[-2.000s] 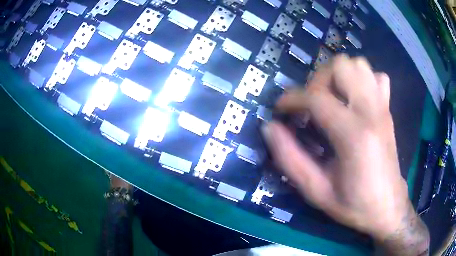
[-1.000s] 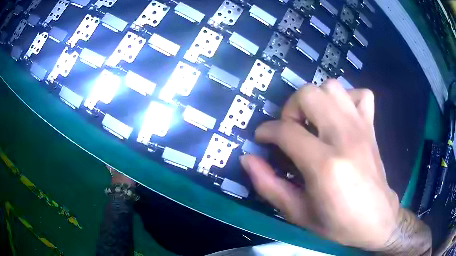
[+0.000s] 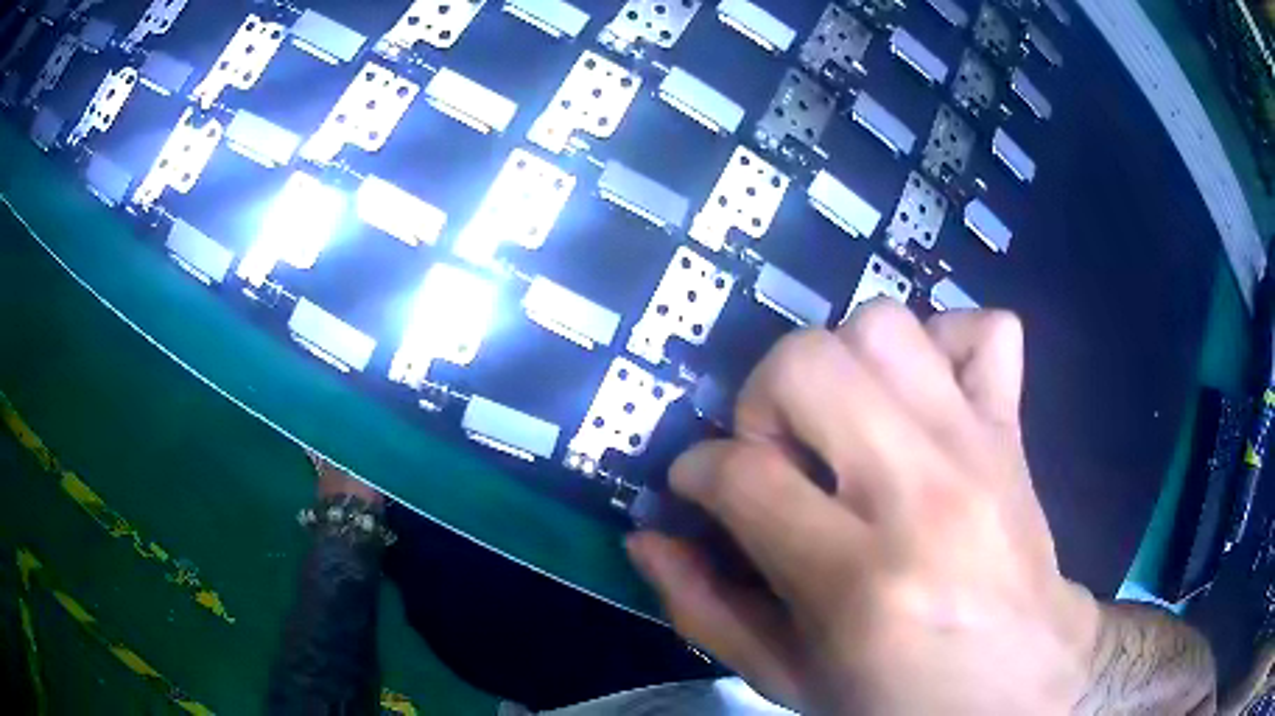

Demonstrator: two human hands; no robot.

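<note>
Silver hinges lie in slanting rows on a black mat [image 3: 1091,322]. Each has a bracket plate with round holes, such as this bracket plate [image 3: 620,411], and a plain grey bar [image 3: 510,425]. My right hand [image 3: 902,511] is palm down over the mat's near right part. Its thumb and index finger are on either side of the bar end of the nearest hinge; whether they grip it is hidden. My left hand [image 3: 343,483] is mostly hidden at the bench's front edge, with a bracelet at the wrist.
The teal bench edge [image 3: 210,350] curves along the front. A pale strip [image 3: 1189,126] runs along the far right side. A black object [image 3: 1200,490] stands at the right rim. Yellow tape marks the green floor at lower left.
My right hand has moved left and towards the bench's front edge. More hinges show behind it. The view has shifted slightly. My left arm has barely moved.
</note>
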